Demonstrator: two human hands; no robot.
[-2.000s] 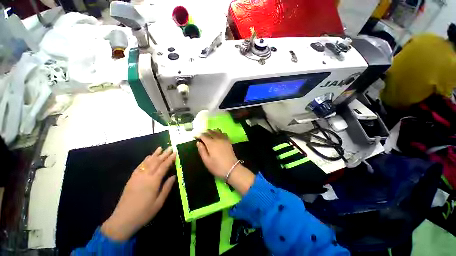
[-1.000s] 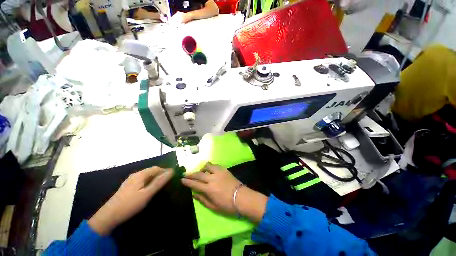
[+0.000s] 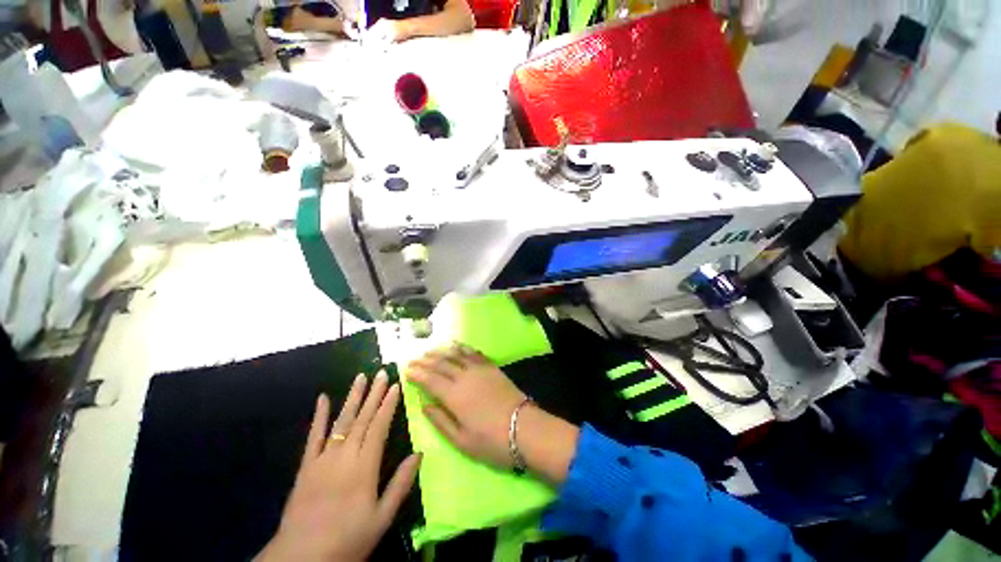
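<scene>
The black panel point(image 3: 220, 439) lies flat left of the needle. The neon panel point(image 3: 467, 499) lies beside it, its upper part under the sewing machine head point(image 3: 461, 220). The presser foot point(image 3: 412, 318) is at the join of the two, in bright glare, so the needle is hard to make out. My left hand point(image 3: 349, 472) lies flat on the black panel with fingers spread. My right hand point(image 3: 472, 406) rests palm down on the neon panel just below the presser foot.
The striped piece point(image 3: 648, 392) lies right of the neon panel. Black-handled shears point(image 3: 724, 368) and a grey accessory tray point(image 3: 818, 318) are further right. White fabric pieces point(image 3: 165, 132) are heaped at the left. A red folder point(image 3: 631, 77) stands behind the machine. Another person's arms point(image 3: 423, 22) show at the top.
My left hand has moved from pinching near the presser foot to lying flat and spread on the black panel. My right hand stays on the neon panel. The view has shifted slightly.
</scene>
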